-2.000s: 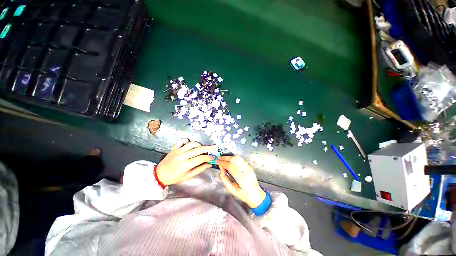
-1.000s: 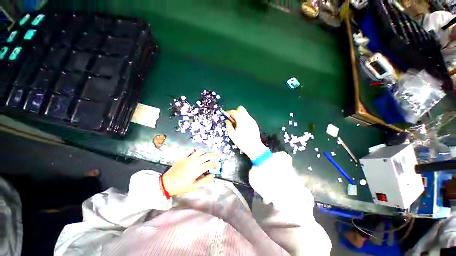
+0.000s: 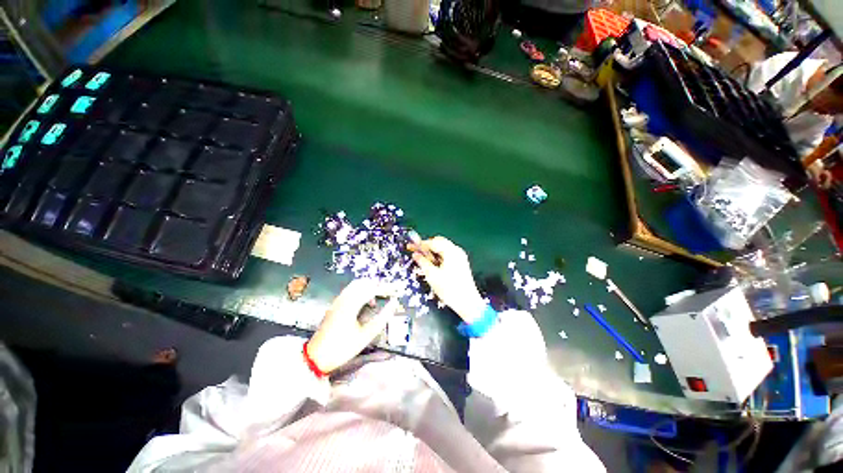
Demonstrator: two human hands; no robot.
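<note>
A pile of small white and dark pads (image 3: 370, 249) lies on the green mat in front of me. My left hand (image 3: 349, 323), with a red band at the wrist, is at the near edge of the pile; its fingers are curved and what it holds cannot be made out. My right hand (image 3: 445, 270), with a blue wrist band, is at the pile's right side, fingertips pinched together near the pads; any small part between them is too small to tell. Light-blue pieces (image 3: 81, 104) sit in pockets of the black blister tray (image 3: 157, 171) at left. One light-blue piece (image 3: 536, 194) lies alone on the mat.
A cream card (image 3: 276, 244) and a brown piece (image 3: 297, 286) lie beside the trays. Small white parts (image 3: 536, 286), a blue stick (image 3: 613, 333) and a pale-headed brush (image 3: 597, 268) lie at right. A white control box (image 3: 712, 345) and wood-edged holder (image 3: 629, 194) stand farther right.
The view has tilted up, showing more of the bench's far side. My right hand left my left hand and went to the pile, where it remains. My left hand has turned and its fingers have lifted.
</note>
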